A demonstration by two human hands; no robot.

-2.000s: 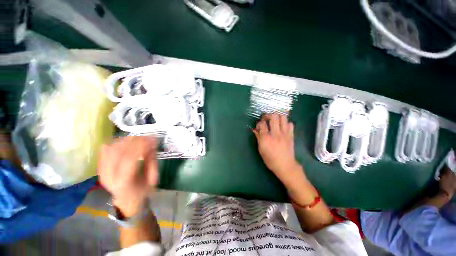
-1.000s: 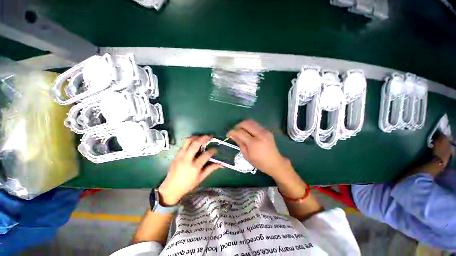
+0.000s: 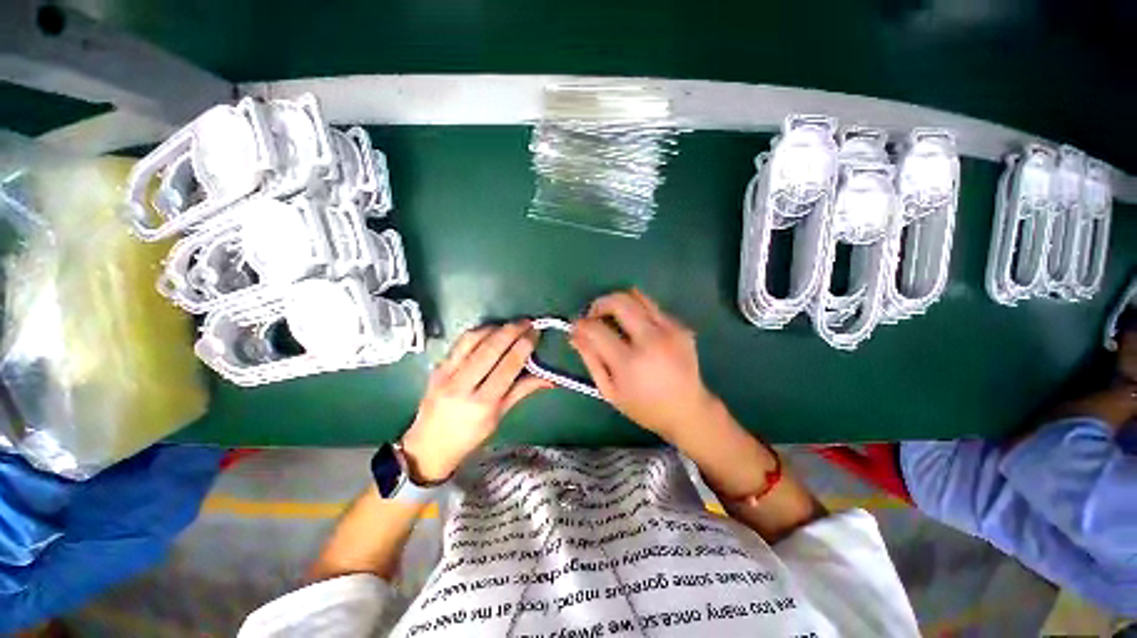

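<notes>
A white plastic frame [image 3: 565, 376] is held between my two bare hands, low over the green bench near its front edge. Its open loop shows between the hands; its right end is hidden under my right hand. My left hand [image 3: 480, 389] grips the loop's left end. My right hand [image 3: 642, 364] covers the right end, fingertips bent onto the loop's upper side. Whether a strip is in my fingers cannot be seen. A loose bundle of thin clear strips [image 3: 596, 175] lies beyond my hands, against the pale rail.
Left-hand stacks of white frames [image 3: 281, 249] stand beside a clear bag with yellowish contents [image 3: 94, 318]. Right-hand frame stacks [image 3: 848, 231] and a smaller frame row [image 3: 1050, 224] lie along the pale rail [image 3: 449, 102]. Neighbours' blue sleeves show at both sides.
My left hand has come from the left stacks and my right hand from the strips; both now hold one frame. Since a second ago, my right hand covers more of its right end. The view has shifted.
</notes>
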